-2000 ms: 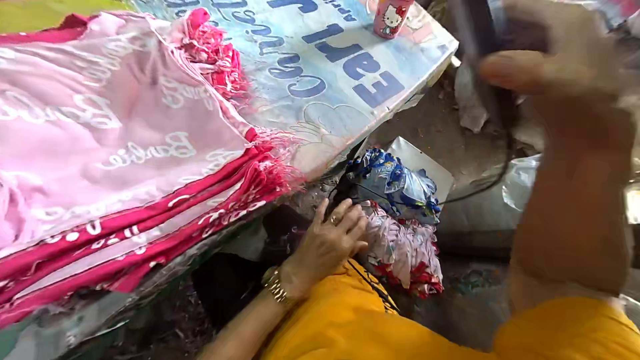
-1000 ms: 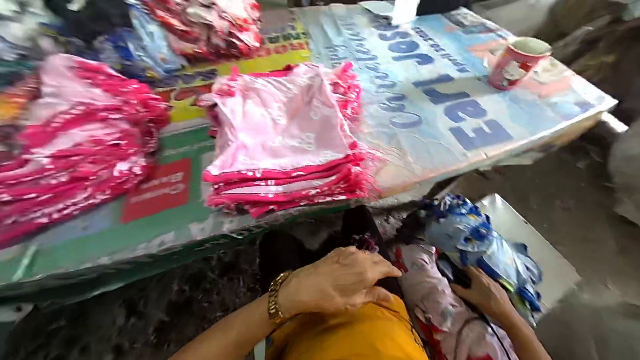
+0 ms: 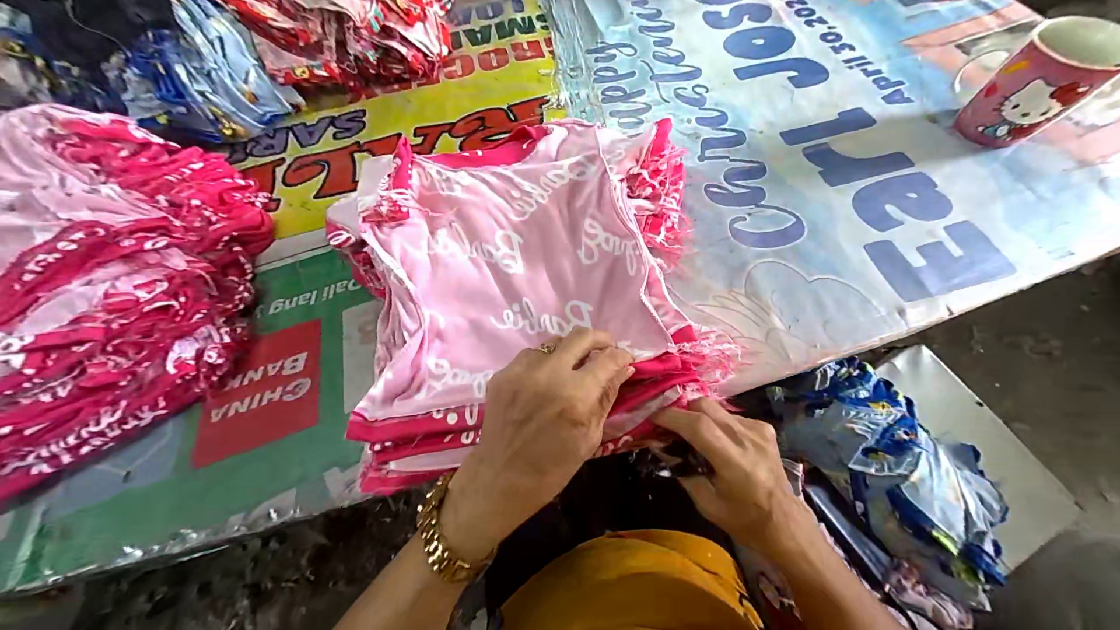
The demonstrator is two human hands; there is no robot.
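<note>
A stack of pink printed fabric garments (image 3: 525, 254) with darker pink edging and frayed thread ends lies near the front edge of the table. My left hand (image 3: 551, 402), with a gold bracelet and a ring, pinches the lower edge of the top piece. Beside it, my right hand (image 3: 735, 464) grips the stack's lower right corner, thumb and fingers at the darker pink edging. Part of the right fingers is hidden under the cloth.
A larger pink garment pile (image 3: 114, 289) lies at left, with blue cloth (image 3: 201, 70) and red cloth (image 3: 350, 39) behind. A pink mug (image 3: 1032, 87) stands at the back right. Blue garments (image 3: 901, 464) lie on a white board (image 3: 989, 437) below the table's right side.
Both hands have moved from near my lap and the blue garments up to the pink stack's front edge. The right hand held a dark object two seconds ago; it no longer shows there.
</note>
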